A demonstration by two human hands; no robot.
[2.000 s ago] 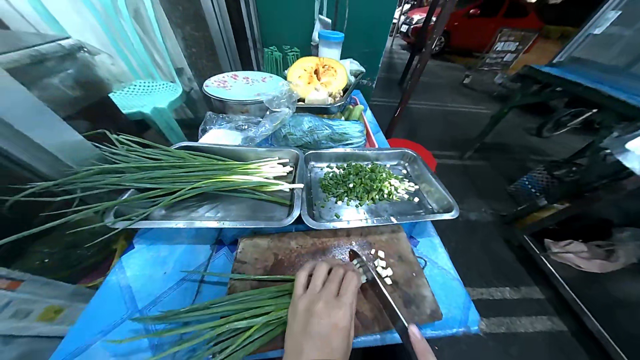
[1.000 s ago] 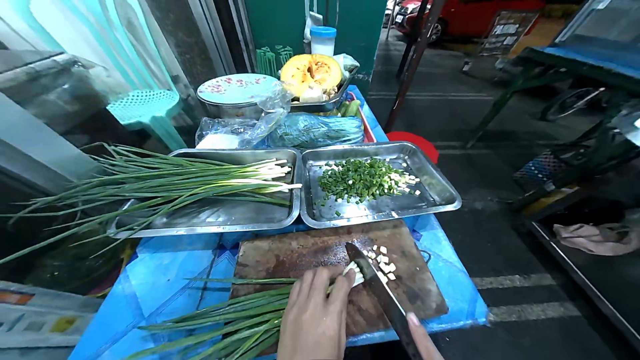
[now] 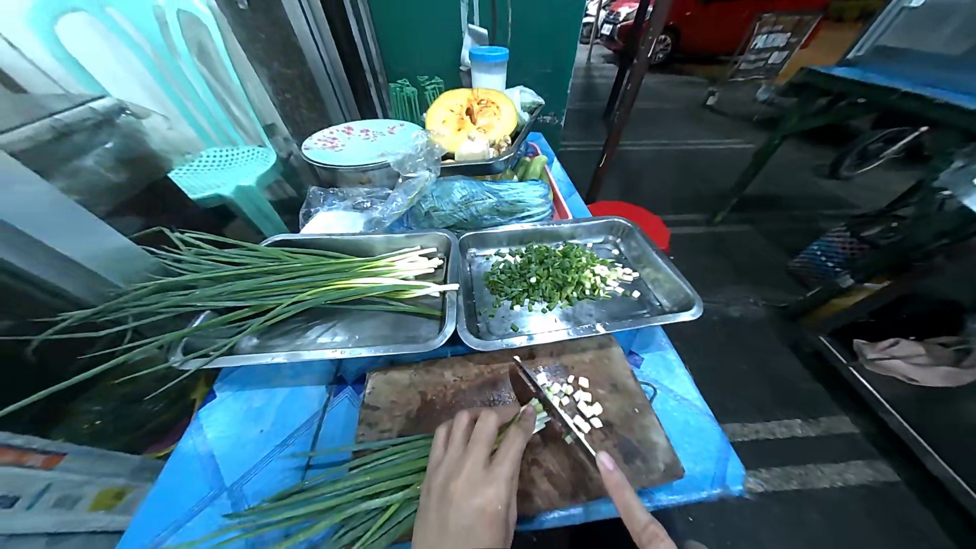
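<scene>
My left hand presses a bunch of green onions on a worn cutting board, their white ends just past my fingertips. A knife stands on edge against those ends; its handle is out of sight. My right hand is at the knife's near end, index finger stretched along it, the rest below the frame. Cut white pieces lie right of the blade. Behind, one metal tray holds whole green onions, and another tray holds chopped green onion.
Past the trays lie a blue plastic bag, a floral lid on a pot, a cut pumpkin and a blue-capped container. A blue cover lies over the table. A red stool stands beyond its right side.
More cut white pieces lie right of the blade than two seconds ago. Both hands stay near the same place, the left on the bunch, the right at the knife.
</scene>
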